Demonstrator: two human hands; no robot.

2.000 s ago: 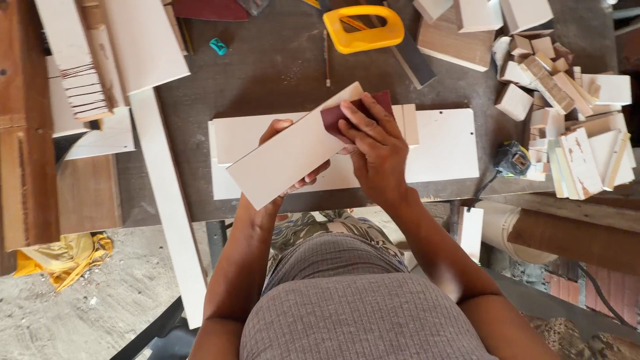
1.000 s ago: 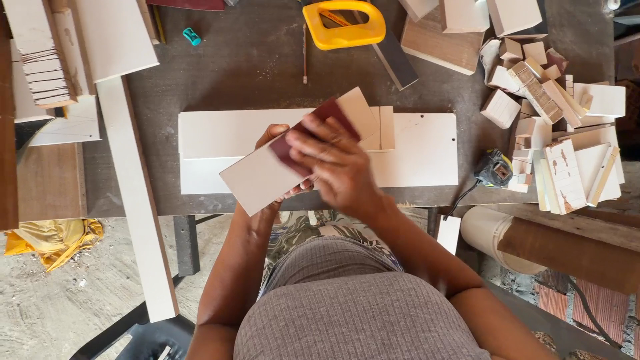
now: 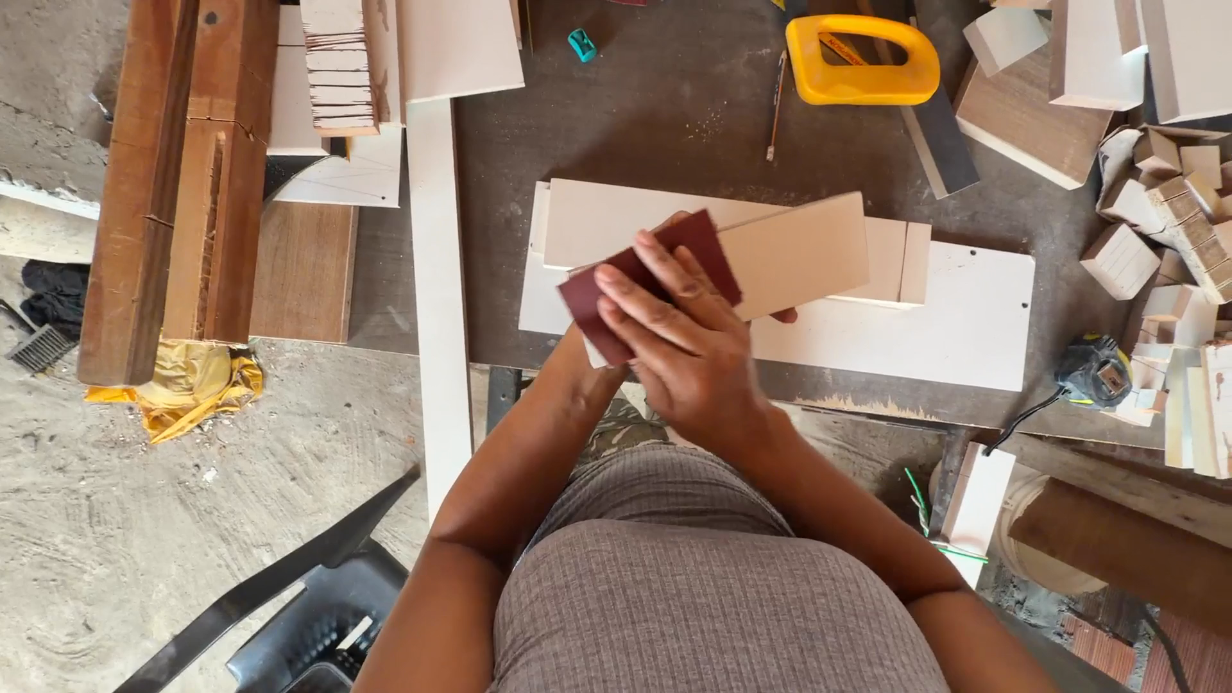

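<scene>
A rectangular white-faced board piece [image 3: 804,252] is held above the workbench, tilted up toward the right. My left hand [image 3: 784,315] grips it from beneath; only fingertips and the wrist show, the rest being hidden by the board and the other hand. Across the board's left end lies a dark red sheet of sandpaper [image 3: 647,279], pressed flat under the spread fingers of my right hand [image 3: 679,332]. Below them, on the bench, rest a shorter white board [image 3: 616,217] and a longer white board [image 3: 905,337] with small holes near its right end.
A yellow-handled saw [image 3: 863,94] and a pencil [image 3: 775,106] lie beyond the boards, with a teal sharpener [image 3: 581,45] to their left. A tape measure [image 3: 1094,371] sits by heaped wood offcuts [image 3: 1121,260] at right. Long timber [image 3: 135,192] and boards occupy the left side.
My right hand and the sandpaper have moved from the held board's upper right end to its lower left end. My left hand still holds the board.
</scene>
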